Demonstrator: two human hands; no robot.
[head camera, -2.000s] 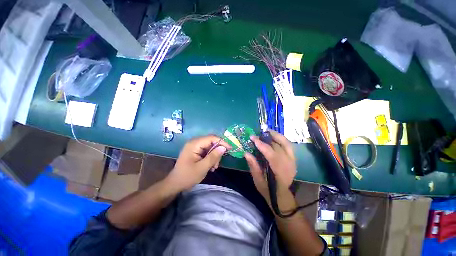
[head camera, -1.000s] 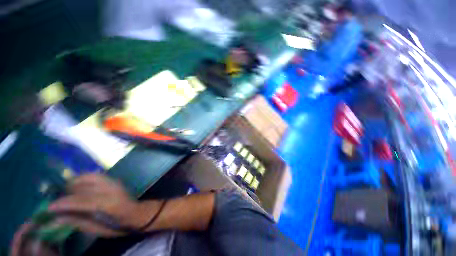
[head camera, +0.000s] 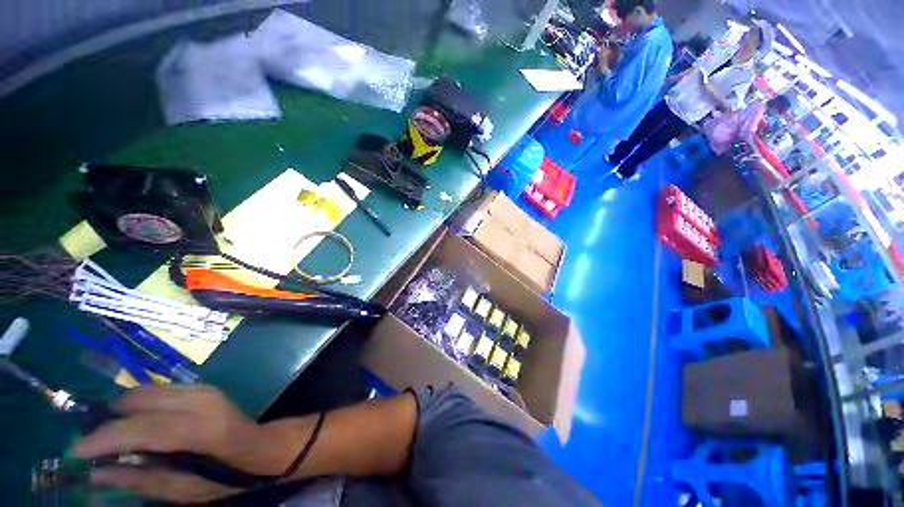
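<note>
My right hand (head camera: 183, 436) is at the lower left, fingers closed around a soldering iron (head camera: 61, 399). Its metal barrel points to the upper left, and its black cord runs back along my wrist and forearm. Beyond the hand, at the left edge, a small patch with silver parts, perhaps the circuit board (head camera: 45, 473), shows cut off and blurred. My left hand is out of the picture.
White strips (head camera: 149, 305), blue-handled tools (head camera: 139, 349), an orange-black tool (head camera: 253, 289) and a black fan (head camera: 149, 210) lie on the bench. An open carton (head camera: 570, 381) stands beside it. Two people (head camera: 634, 69) stand further back.
The view has swung to the right, showing the aisle, carton and people. My left hand has left the picture. My right hand and the bench things now appear further left.
</note>
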